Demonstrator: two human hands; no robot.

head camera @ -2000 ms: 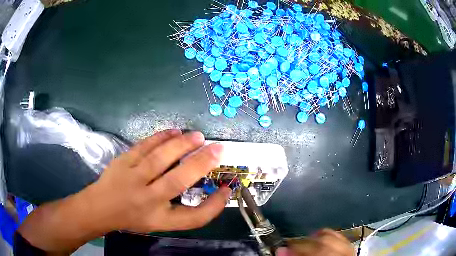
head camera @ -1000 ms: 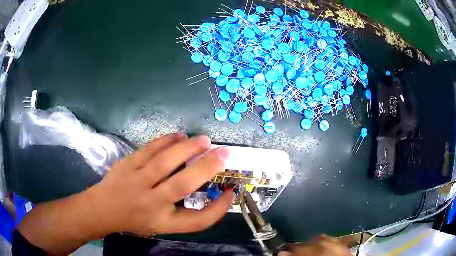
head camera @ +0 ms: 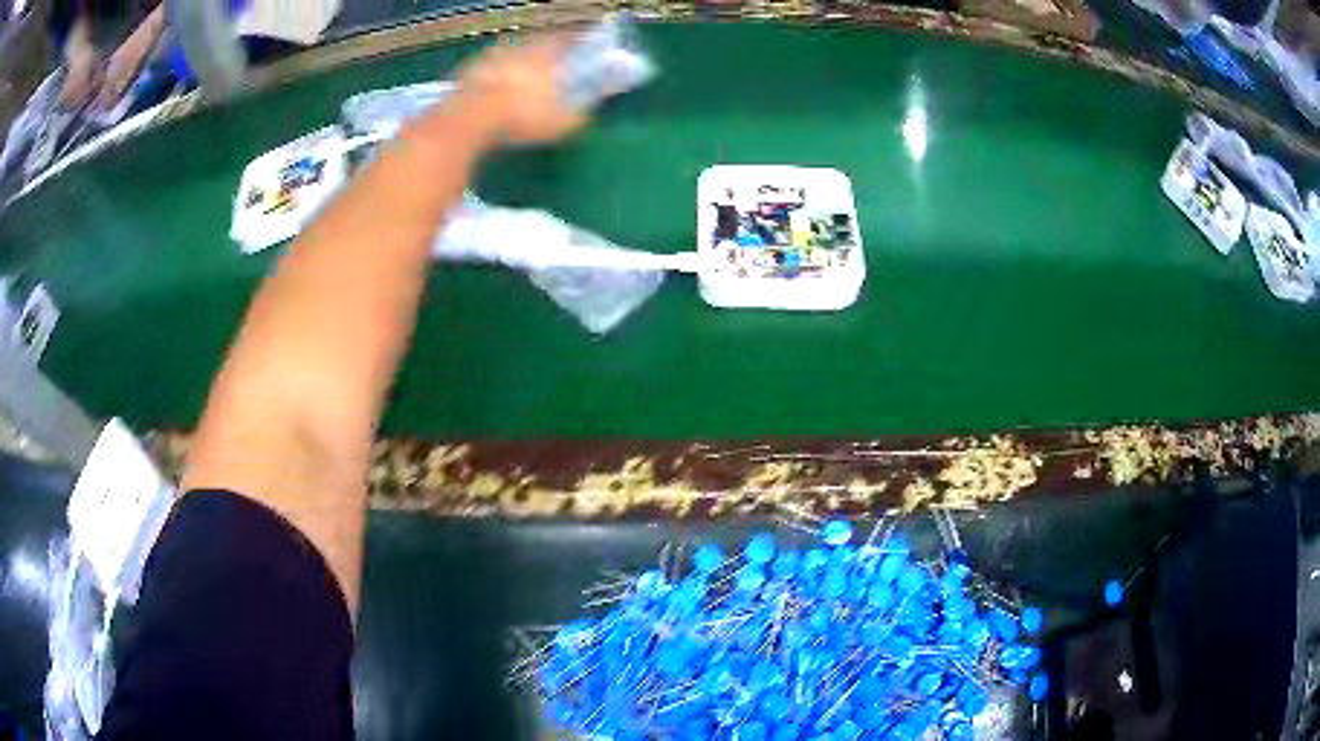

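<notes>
My left hand (head camera: 524,90) is blurred and stretched out over the green conveyor belt (head camera: 1013,348). It holds the clear plastic bag (head camera: 608,61) of a cord at the belt's far side. An open white power strip housing (head camera: 782,290) with a small board and parts inside lies on the belt to the right of my hand. Its white cord leads left into another clear bag (head camera: 591,282), under my forearm. My right hand is out of the picture, and so is the soldering iron.
A pile of blue disc varistors (head camera: 811,637) lies on the bench below the chipped rail (head camera: 869,471). Other open units lie on the belt at left (head camera: 290,188) and far right (head camera: 1204,191). A white unit (head camera: 119,500) is at the left bench edge. People's hands show at the top left.
The view has swung up from the bench to the belt. My left hand has left the housing on the mat and reached over the belt. My right hand and the iron have gone out of view.
</notes>
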